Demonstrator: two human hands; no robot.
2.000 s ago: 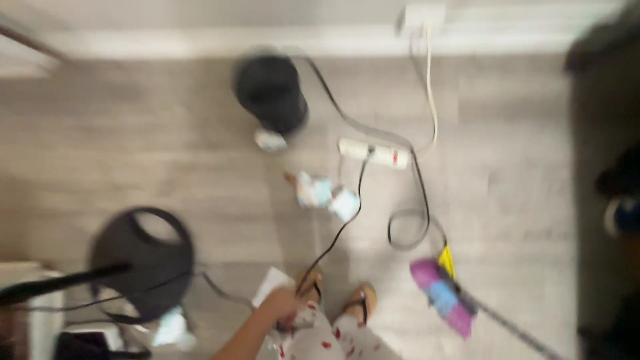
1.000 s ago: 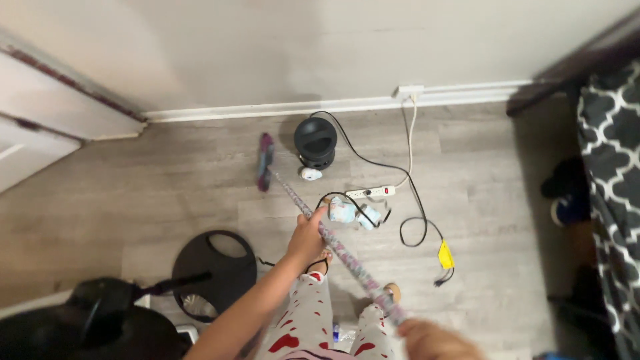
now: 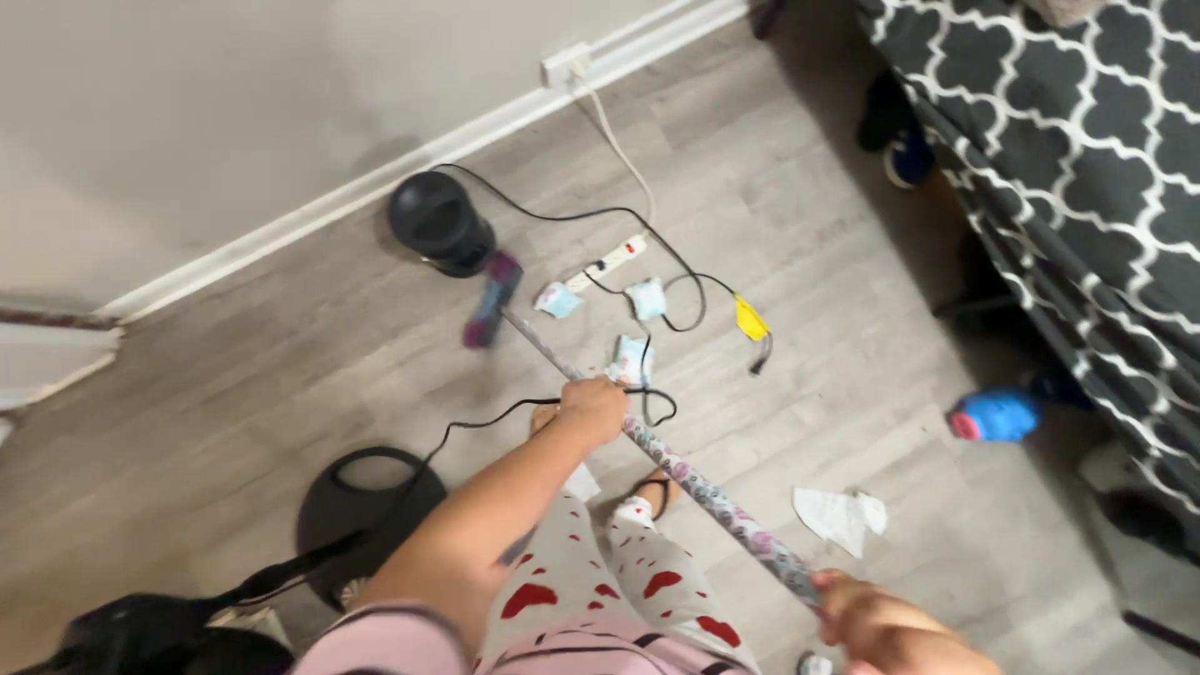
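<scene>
My left hand (image 3: 594, 410) grips the middle of a patterned broom handle (image 3: 717, 506), and my right hand (image 3: 867, 614) is closed round its upper end. The handle slants up and left to a purple and blue broom head (image 3: 492, 300), blurred, on the floor just below a black cylindrical appliance (image 3: 441, 220). Several light-blue crumpled items, perhaps used diapers (image 3: 560, 299), lie right of the broom head, by a white power strip (image 3: 607, 262). A black cord (image 3: 506, 410) runs across the floor near my left hand.
A white cord (image 3: 623, 155) leads to the wall outlet. A yellow tag (image 3: 750, 318) is on a black cord. A blue bottle-like thing (image 3: 998, 415) and white crumpled paper (image 3: 834, 516) lie right. A round black base (image 3: 370, 506) stands left; a patterned bed cover (image 3: 1078, 122) hangs right.
Two seconds ago the broom head lay at the lower right; one second ago it was left of the black appliance. It is now below the appliance. The light-blue items are more spread out. The view has turned.
</scene>
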